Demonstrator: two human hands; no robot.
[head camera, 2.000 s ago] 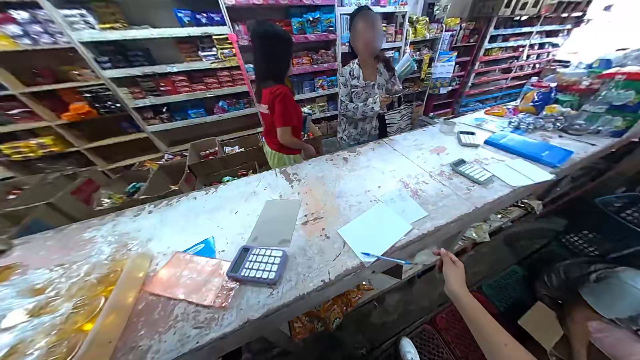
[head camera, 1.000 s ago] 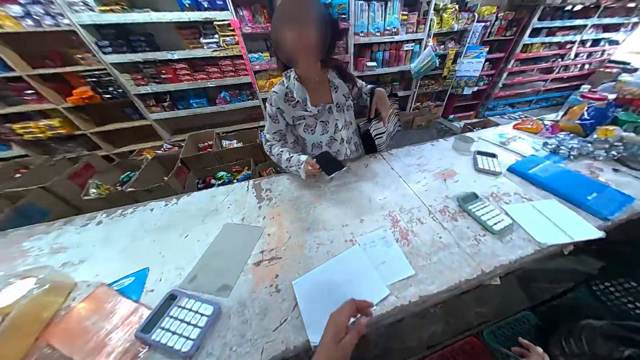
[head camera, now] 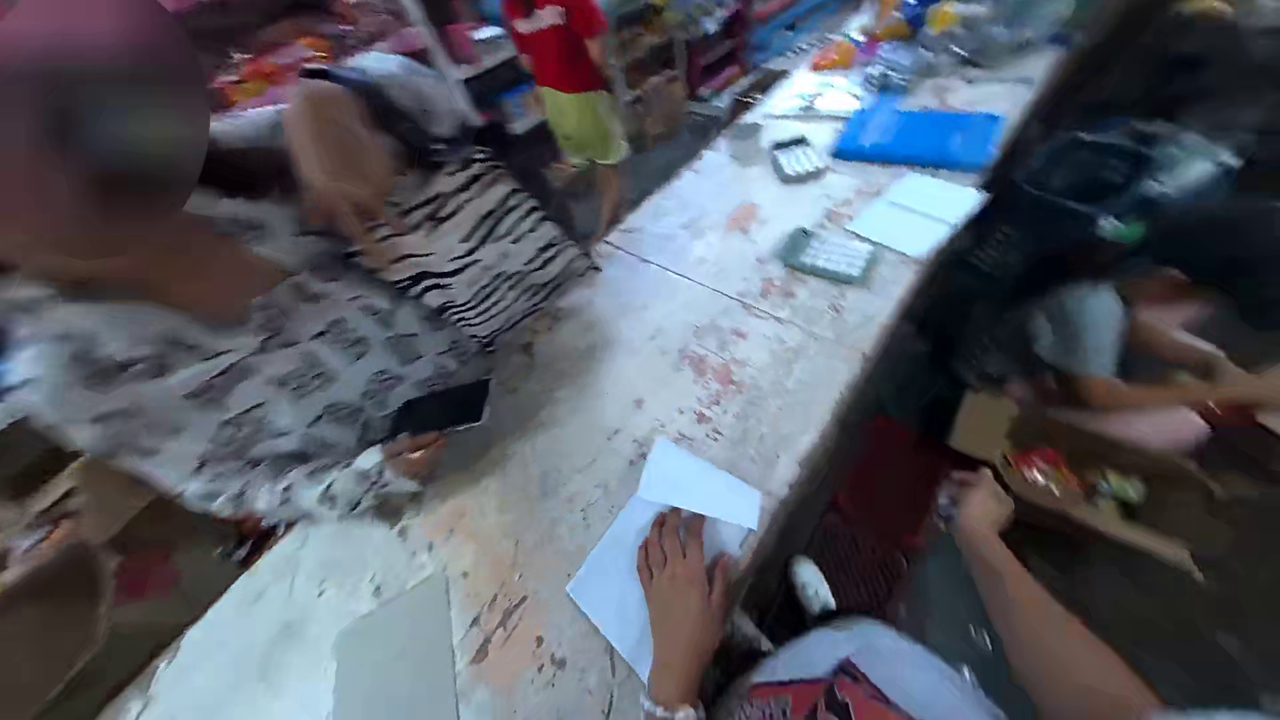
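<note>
My left hand [head camera: 683, 590] lies flat on white paper sheets [head camera: 615, 590] at the counter's near edge, fingers slightly apart. Off the counter at the right, my right hand [head camera: 980, 505] is curled around a small shiny object [head camera: 945, 500], too blurred to name. A person in a patterned shirt [head camera: 310, 380] leans over the counter from the left, holding a dark phone [head camera: 442, 408] above it. A zebra-striped bag [head camera: 480, 240] hangs by that person's other arm. Farther along lie a green-grey calculator [head camera: 828, 255], a second calculator [head camera: 797, 160], an open notebook [head camera: 918, 215] and a blue folder [head camera: 920, 135].
The worn white counter [head camera: 640, 370] runs diagonally, with a grey sheet [head camera: 395, 650] at its near left. Plastic-wrapped goods [head camera: 900, 65] sit at its far end. At the right, a person [head camera: 1100, 340] is beside a cardboard box [head camera: 1080, 480] of packets. Someone in a red shirt [head camera: 560, 45] stands beyond.
My left hand has come down flat on the paper. The person with the phone has moved in close along the counter. The blue pen by the paper two seconds ago is not visible. The view has swung right.
</note>
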